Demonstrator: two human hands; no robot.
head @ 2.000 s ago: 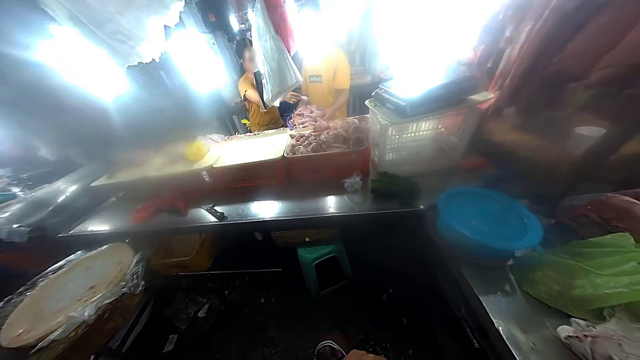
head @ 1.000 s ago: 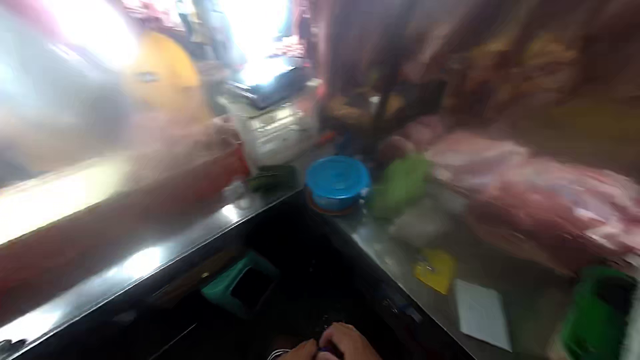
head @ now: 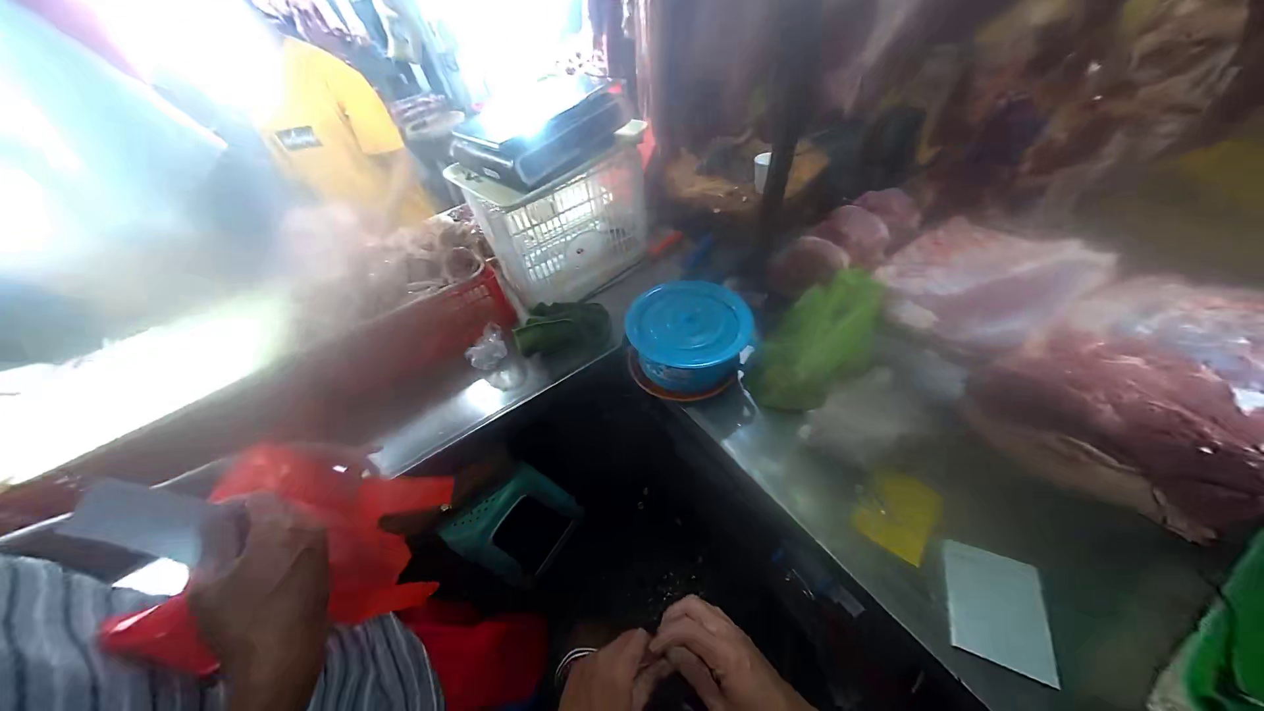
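Note:
Low at the bottom centre, my left hand (head: 610, 673), with a bracelet at the wrist, meets my right hand (head: 716, 647). Their curled fingers touch, and whether anything small is between them is hidden. Beyond them a teal plastic stool (head: 513, 523) stands in the dark floor area. At the lower left a co-worker in a striped top has a hand (head: 272, 583) at a red plastic bag (head: 316, 513) and a flat grey item (head: 143, 518), blurred. A blue lidded tub (head: 689, 326) sits at the counter corner.
On the right metal counter lie large meat cuts (head: 1136, 395), a green plastic bag (head: 825, 341), a yellow piece (head: 899, 515) and a white board (head: 999, 610). A white plastic crate (head: 573, 232) bears a dark device (head: 538, 128). A person in a yellow shirt (head: 331, 123) stands across the left counter.
The view has swung right since the oldest frame. The co-worker's hand and striped clothing, not seen a second ago, now show at the lower left. My hands remain together at the bottom.

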